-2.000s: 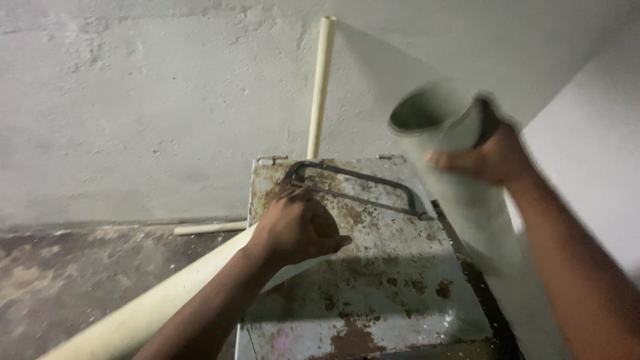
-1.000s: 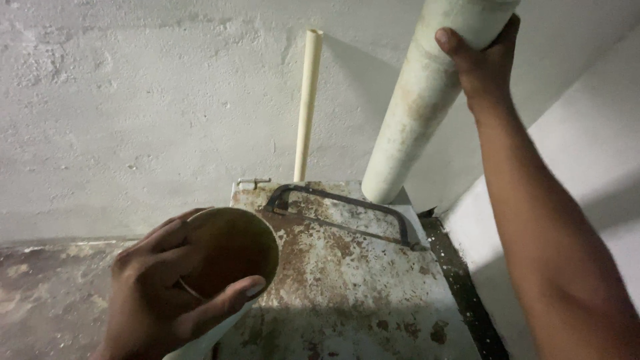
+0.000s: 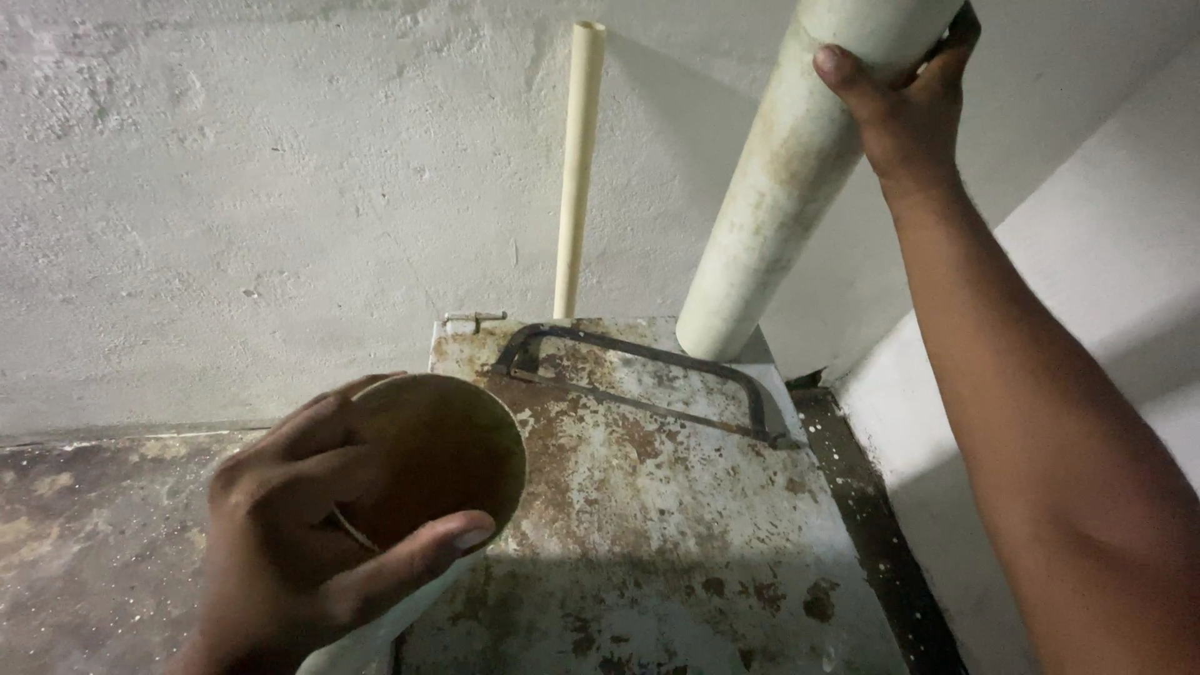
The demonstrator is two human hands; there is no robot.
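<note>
My left hand (image 3: 319, 516) grips the rim of a wide pipe (image 3: 441, 459) at the lower left, its open end facing the camera and its inside dark brown. My right hand (image 3: 905, 112) is wrapped round the upper part of a pale, stained wide pipe (image 3: 778, 197). That pipe leans, its lower end at the back right corner of a rusty, paint-worn metal surface (image 3: 656, 525). Between the two pipes a hacksaw (image 3: 647, 375) with a dark frame lies on this surface. The top of the right-hand pipe is out of view.
A thin cream pipe (image 3: 579, 169) stands upright against the rough plaster wall (image 3: 281, 206) behind the metal surface. A small metal fitting (image 3: 476, 317) is at its back left corner. Stained floor (image 3: 103, 544) shows at the left, and a white wall (image 3: 1078, 375) rises at the right.
My right hand has brought its pipe from a raised, tilted hold to standing on the metal surface. My left hand has moved from beside the hacksaw to the open end of the other wide pipe.
</note>
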